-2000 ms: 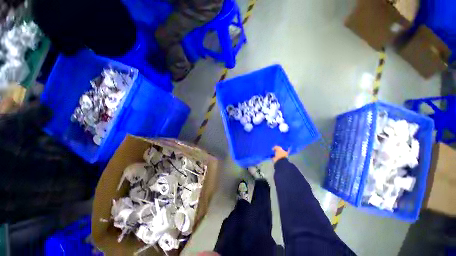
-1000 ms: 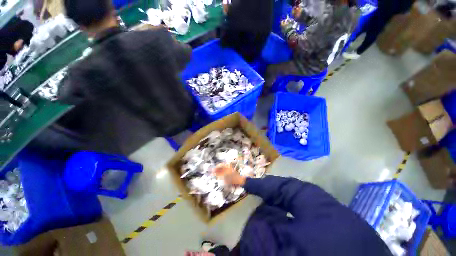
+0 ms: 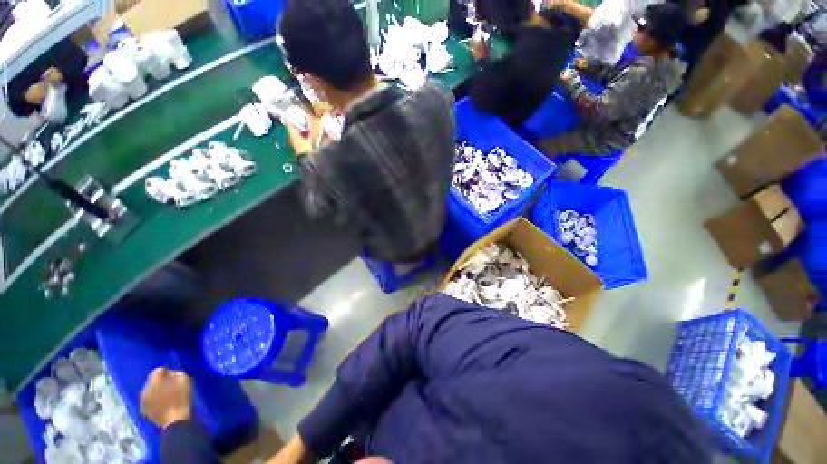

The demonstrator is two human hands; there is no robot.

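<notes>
My left hand (image 3: 168,396) is over the blue bin at the lower left, its fingers apparently curled; whether it holds anything cannot be told. My right hand (image 3: 290,450) shows only in part at the bottom edge, below my dark sleeve. The blue bin (image 3: 118,362) holds heaped white housings (image 3: 77,408). A blue stool (image 3: 240,337) stands beside it. On the green bench, white round subassemblies (image 3: 201,172) lie in rows, near a silver screw feeder (image 3: 102,210), a black screwdriver (image 3: 62,188) and a small pile of motors (image 3: 57,276).
A person in a dark checked jacket (image 3: 385,163) sits at the bench. A cardboard box (image 3: 567,272) of white parts stands on the floor beside blue bins (image 3: 626,254) of parts. Another blue bin (image 3: 703,349) and brown cartons (image 3: 771,149) are at right. More people sit beyond.
The view has swung left to the bench and stool. My right hand has left the cardboard box's white parts and is now at the bottom edge. My left hand has come into view.
</notes>
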